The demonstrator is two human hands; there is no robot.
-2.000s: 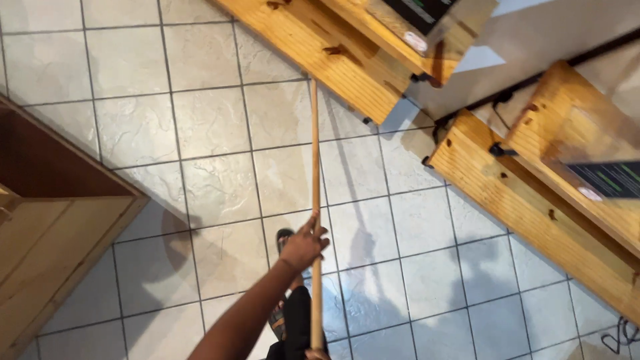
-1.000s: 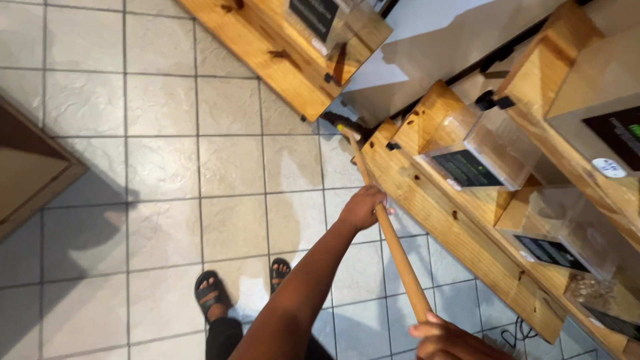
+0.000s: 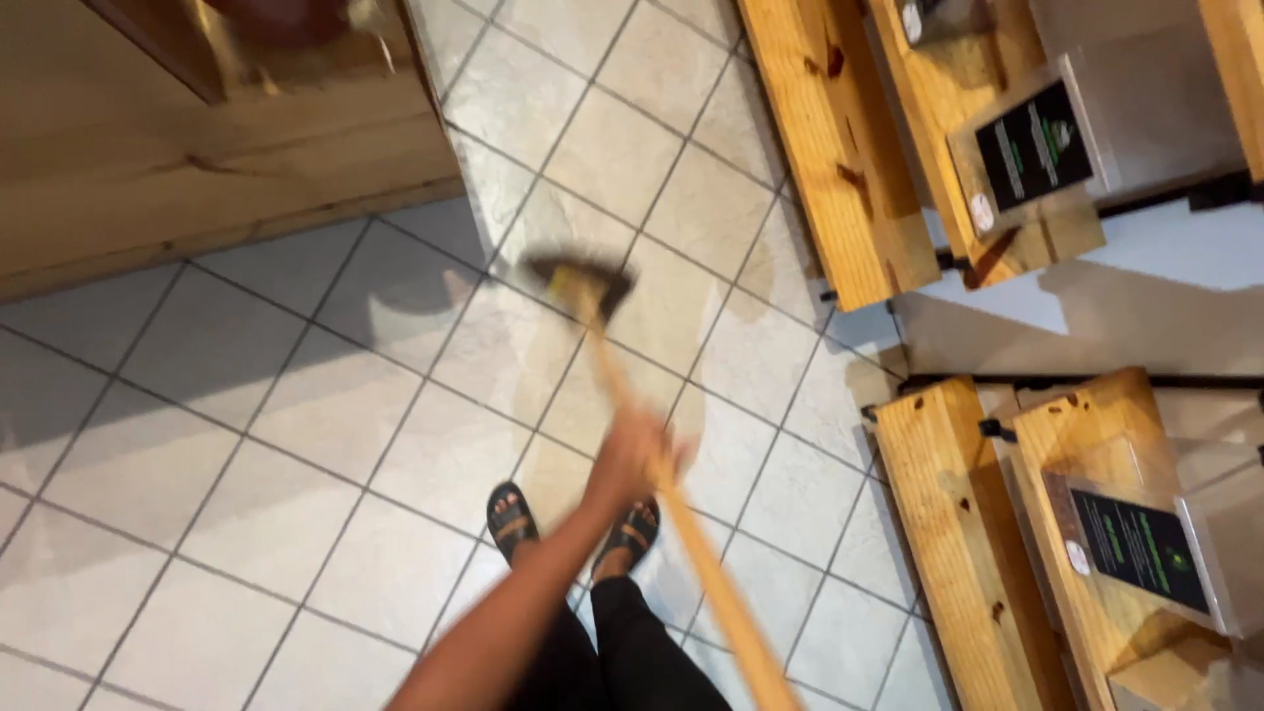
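Observation:
A broom with a long wooden handle (image 3: 716, 583) runs from the bottom edge up and to the left across the view. Its dark head (image 3: 583, 281), blurred and with a bit of yellow at the socket, is over the tiled floor (image 3: 395, 395). My left hand (image 3: 637, 454) is closed around the middle of the handle, in front of my sandalled feet. My right hand is out of the frame, and the handle's upper end is cut off at the bottom edge.
Wooden shelves (image 3: 839, 158) stand at the upper right, with clear bins bearing printed cards (image 3: 1037, 148). More wooden shelving (image 3: 958, 533) is at the lower right, a gap between the two. A wooden cabinet (image 3: 296, 188) fills the upper left. My sandals (image 3: 511, 518) are below the broom head.
The broom head has moved from the gap between the shelves onto the open floor, left of them. My right hand has left the view. The view has turned and shifted.

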